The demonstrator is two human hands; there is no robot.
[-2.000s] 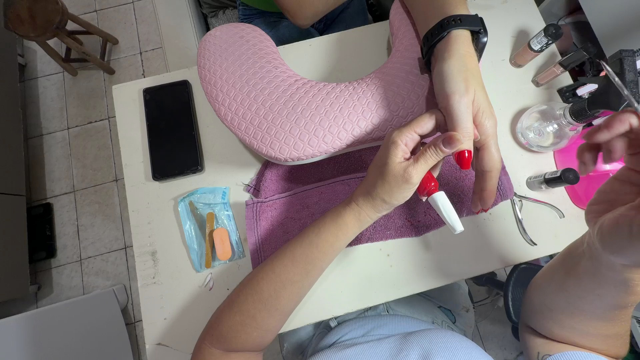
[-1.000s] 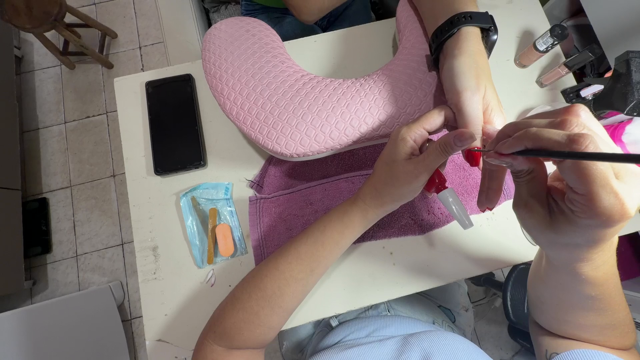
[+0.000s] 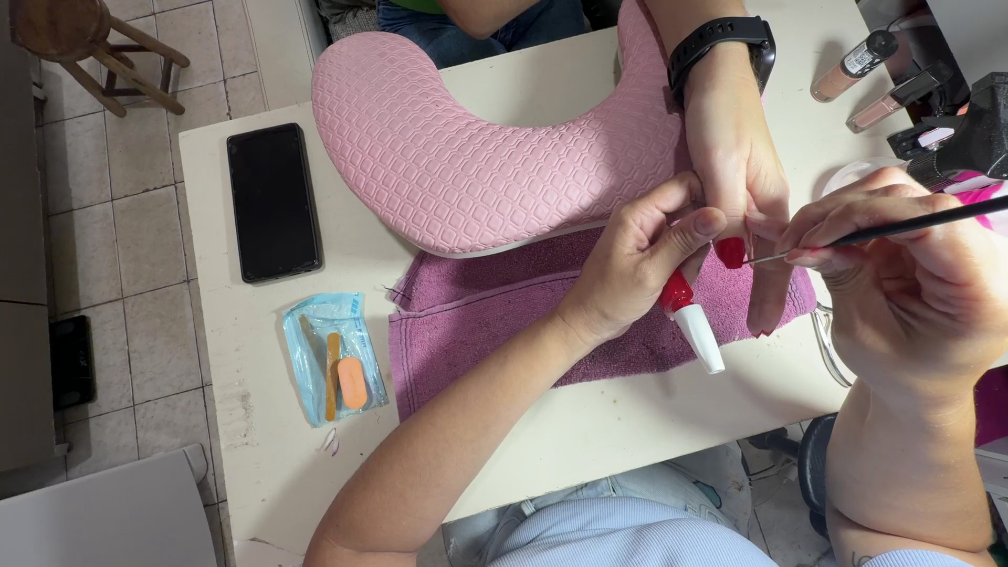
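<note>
My left hand (image 3: 638, 260) holds a finger of another person's hand (image 3: 728, 150), which wears a black watch (image 3: 720, 47). A red nail polish bottle with a white cap (image 3: 697, 335) is held in my left hand too, its cap pointing down. My right hand (image 3: 906, 276) grips a thin black-handled brush (image 3: 906, 228); its fine tip is at the edge of the red nail (image 3: 730, 252). Another finger of that hand, with red at its tip, extends over the purple towel (image 3: 496, 339). The pink textured armrest cushion (image 3: 504, 173) lies under the other person's forearm.
A black phone (image 3: 274, 203) lies at the left of the white table (image 3: 291, 496). Near it, an opened blue pouch (image 3: 299, 354) holds a wooden stick and an orange file or buffer (image 3: 352, 383). Two gloss tubes (image 3: 854, 67) stand at the upper right. Metal nippers (image 3: 827, 346) are partly behind my right hand.
Two seconds ago my right hand was at the right edge, away from the nail; the brush is now at the nail. My left hand has kept its hold.
</note>
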